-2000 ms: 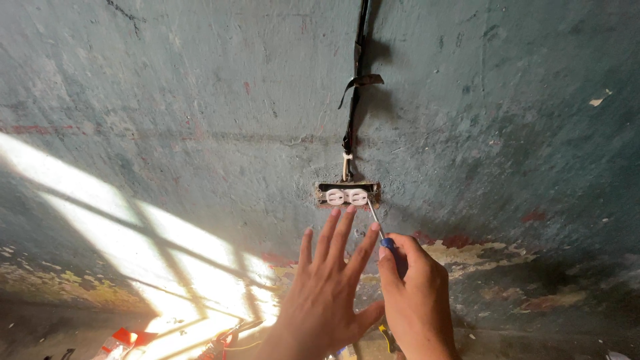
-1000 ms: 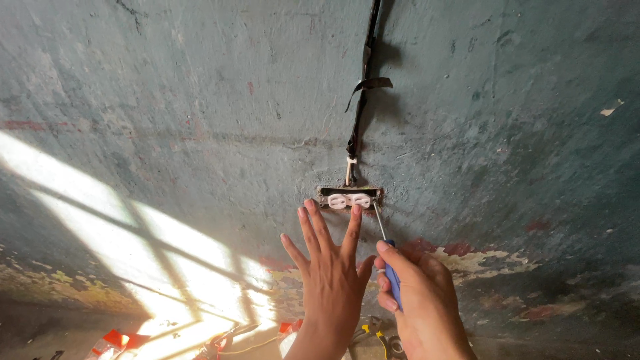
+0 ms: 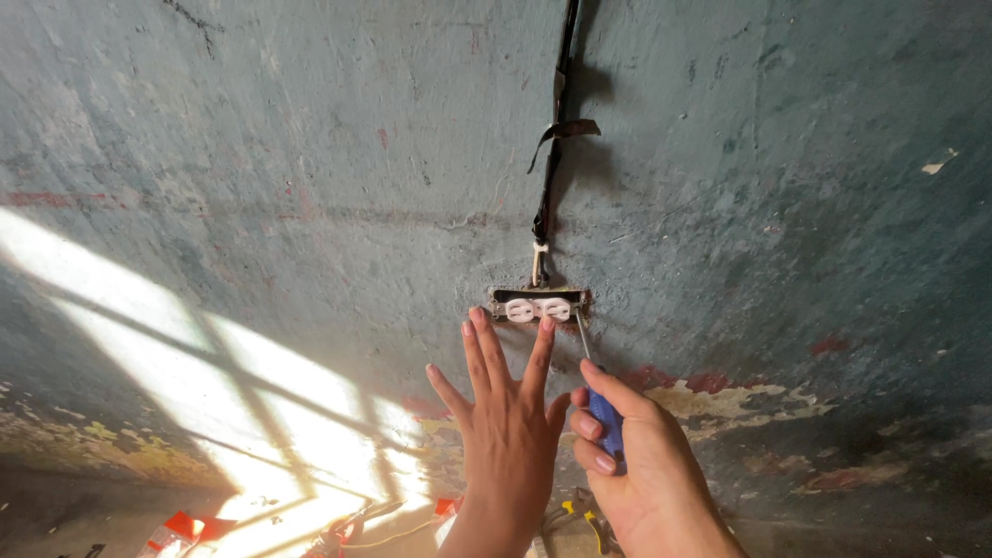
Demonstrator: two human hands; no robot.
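Observation:
A white duplex electrical outlet [image 3: 538, 309] sits in a recessed wall box [image 3: 577, 295], lying sideways. My left hand [image 3: 508, 411] is spread below it, back toward me, with fingertips at the outlet's lower edge; its fingers are apart and hold nothing. In my right hand [image 3: 635, 434] is a screwdriver with a blue handle [image 3: 606, 422], its thin metal shaft [image 3: 583, 335] pointing up to the right end of the outlet. Whether the tip sits in a screw is too small to tell. A black cable [image 3: 552, 170] runs down the wall to pale and dark wires [image 3: 539, 266] above the box.
The worn blue-grey wall [image 3: 349, 155] has peeling paint low down. At its foot lie red-and-clear plastic packaging [image 3: 182, 533], a thin yellowish wire [image 3: 391, 536] and yellow-and-black handled pliers [image 3: 595, 528]. A loose dark strip [image 3: 577, 129] sticks out from the cable.
My left hand's fingers have spread wider and shifted along the outlet's lower edge. My right hand has changed its grip on the screwdriver, with more of the blue handle showing.

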